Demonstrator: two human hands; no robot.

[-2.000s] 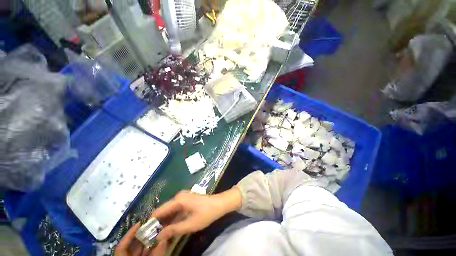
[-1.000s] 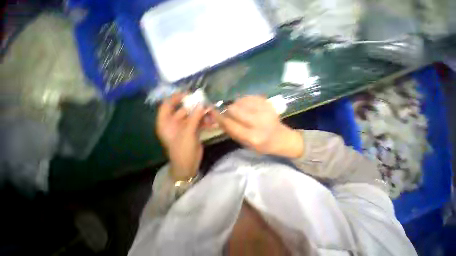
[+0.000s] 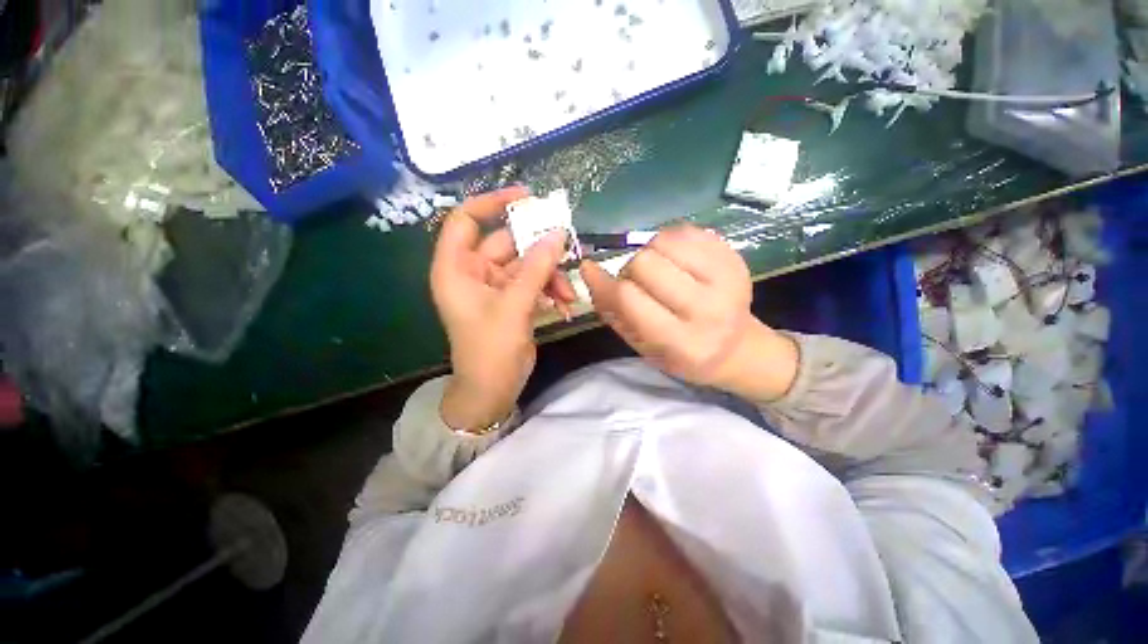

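My left hand (image 3: 494, 283) holds a white squarish housing (image 3: 541, 216) in its fingertips, above the bench's front edge. My right hand (image 3: 680, 299) is just right of it, with fingers bent together and their tips close to the housing's lower right edge. Whether they grip a small part cannot be seen. A slim dark tool with a pale end (image 3: 613, 239) shows between the hands; whether it lies on the bench or is held is unclear. A pale strip (image 3: 613, 266) lies below it, partly behind my right fingers.
A white tray (image 3: 554, 76) with small grey parts is ahead. A blue bin (image 3: 239, 126) of metal pins and small white caps (image 3: 409, 201) are ahead left. Another white unit (image 3: 763, 167), white moulded parts (image 3: 881, 44) and a clear box (image 3: 1045, 88) are right. A blue crate (image 3: 909, 315) of wired units is lower right.
The view has swung left since two seconds ago and is sharper now. Both hands were round the unit; now the left holds it, with the right alongside.
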